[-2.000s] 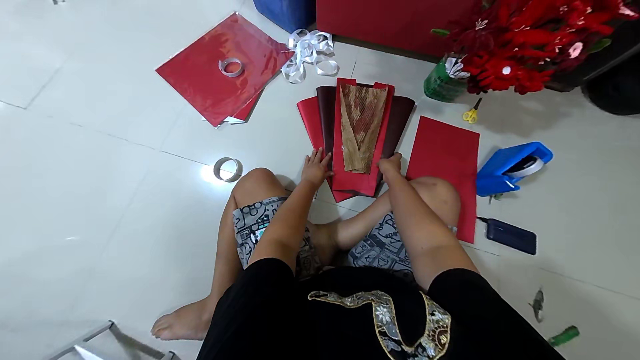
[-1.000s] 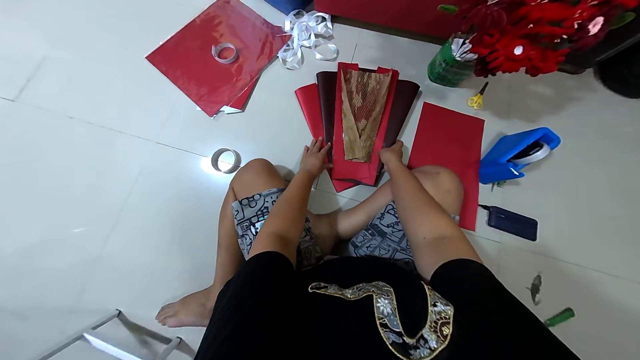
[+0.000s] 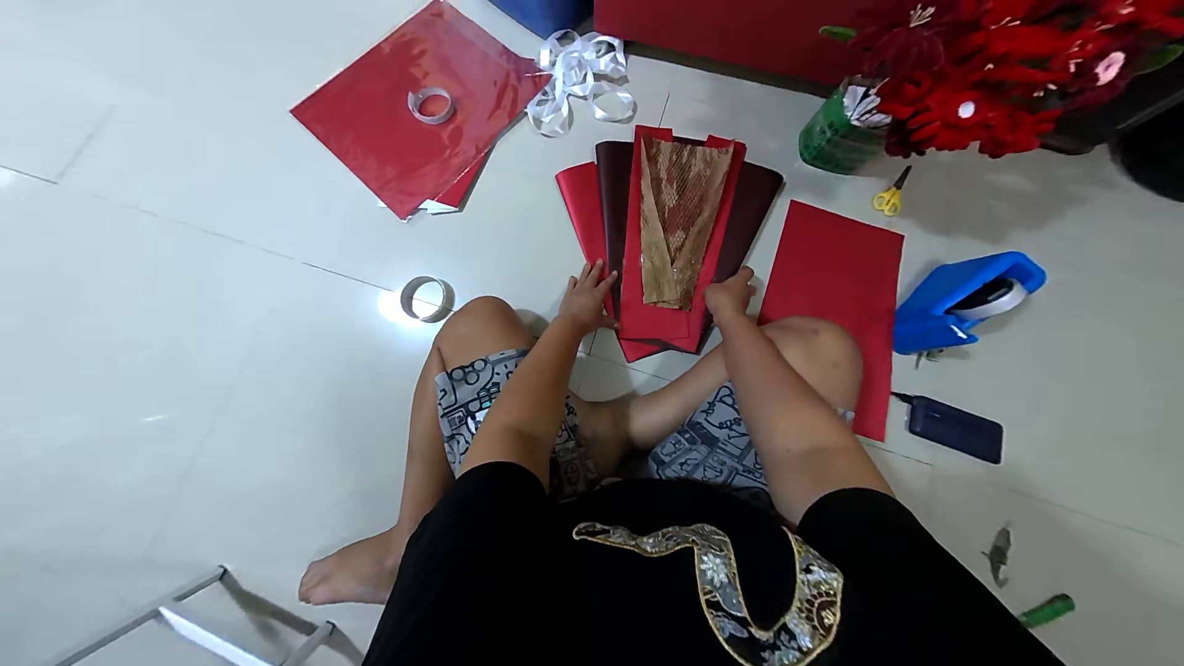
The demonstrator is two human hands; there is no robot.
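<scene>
A fanned, layered wrap of folded red paper (image 3: 657, 322) and dark maroon paper (image 3: 754, 208) lies on the tiled floor in front of my crossed legs. On top of it sits folded brown honeycomb paper (image 3: 684, 213). My left hand (image 3: 588, 298) rests at the wrap's lower left edge, fingers apart. At the lower right edge, my right hand (image 3: 731, 294) touches the maroon fold with curled fingers; whether it pinches the paper is not clear. A flat red sheet (image 3: 842, 296) lies beside my right knee.
Left are clear-wrapped red sheets (image 3: 370, 120) with a ribbon roll (image 3: 431, 105), white ribbon (image 3: 578, 74) and a tape roll (image 3: 426, 299). Right are red flowers (image 3: 990, 83), a green container (image 3: 837, 139), yellow scissors (image 3: 890, 196), a blue tape dispenser (image 3: 943, 296) and a dark phone-like device (image 3: 955, 430).
</scene>
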